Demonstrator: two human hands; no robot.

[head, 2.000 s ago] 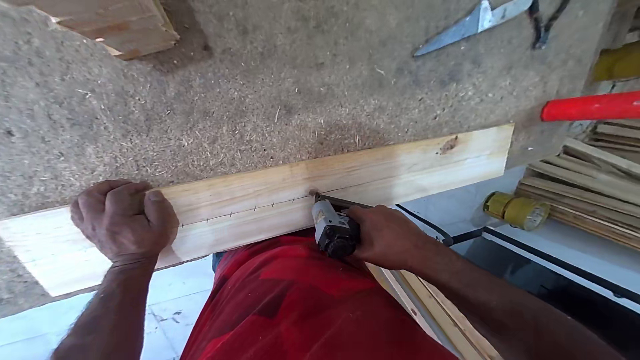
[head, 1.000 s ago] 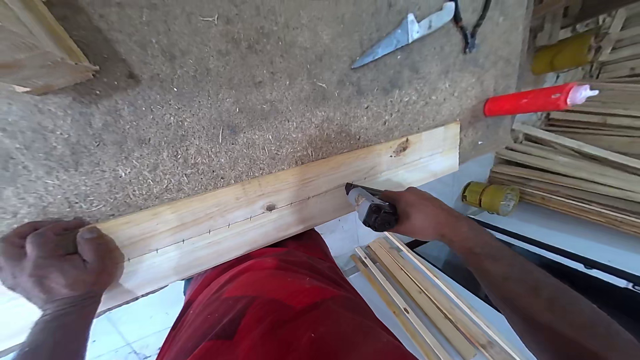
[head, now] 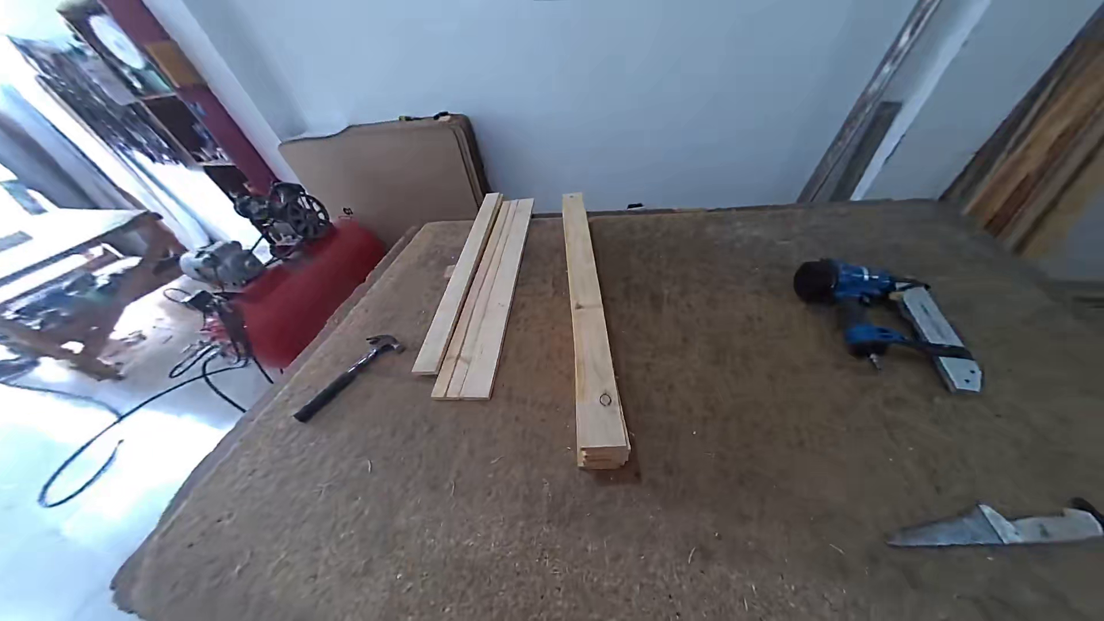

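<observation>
Neither of my hands shows in the head view. A stack of narrow wooden boards (head: 593, 345) lies lengthwise near the middle of the workbench (head: 707, 483). To its left, several loose wooden slats (head: 488, 319) lie side by side, with a claw hammer (head: 345, 379) beside them. On the right rests a blue and black pneumatic nail gun (head: 871, 310) with a pale metal magazine. A blade with a light handle (head: 992, 528) lies nearer, at the right edge.
Left of the bench stand a red air compressor (head: 297, 293) and a black hose (head: 86, 448) on the floor. A brown panel or case (head: 388, 172) leans against the wall (head: 638, 103). Boards (head: 1044, 129) stand at the right.
The view has swung up and across the bench. Both hands, the marked board and the tool in my right hand are out of sight.
</observation>
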